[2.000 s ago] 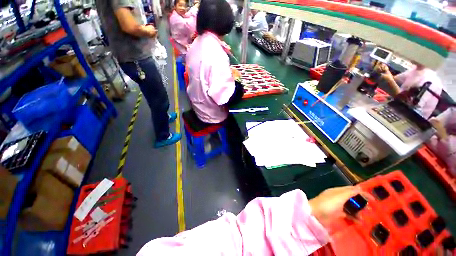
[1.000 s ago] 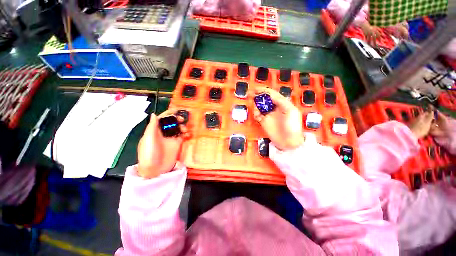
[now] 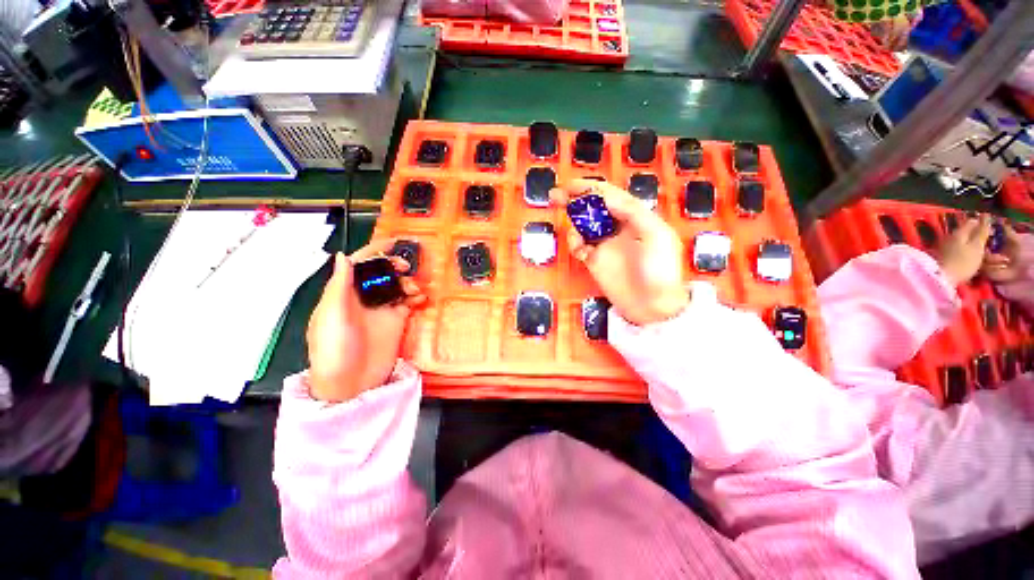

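Observation:
My left hand [image 3: 346, 340] holds a smartwatch [image 3: 378, 282] with blue text on its black screen, above the left edge of the orange-red pocketed tray [image 3: 476, 360]. My right hand [image 3: 641, 266] holds a second smartwatch [image 3: 591, 218] with a lit violet-blue dial, above the tray's middle. Both screens face up. More watch units sit in the tray's pockets. Those at the left lie face down with a round ring showing. Others show dark or glaring faces, and one at the lower right [image 3: 790, 327] shows a small green spot. My right hand and sleeve hide some pockets.
White papers [image 3: 210, 300] with a red pen [image 3: 242, 235] lie left of the tray. Behind stand a blue-fronted instrument [image 3: 187, 147] and a metal box [image 3: 323, 130] under a calculator [image 3: 306, 28]. At right, another person's hands [image 3: 973, 252] are over another tray [image 3: 862, 215]. A slanted metal post stands between.
The view has swung from the aisle to the tray, and both hands with watches came into view. Since one second ago, the hands have barely moved, and the right watch has tilted slightly.

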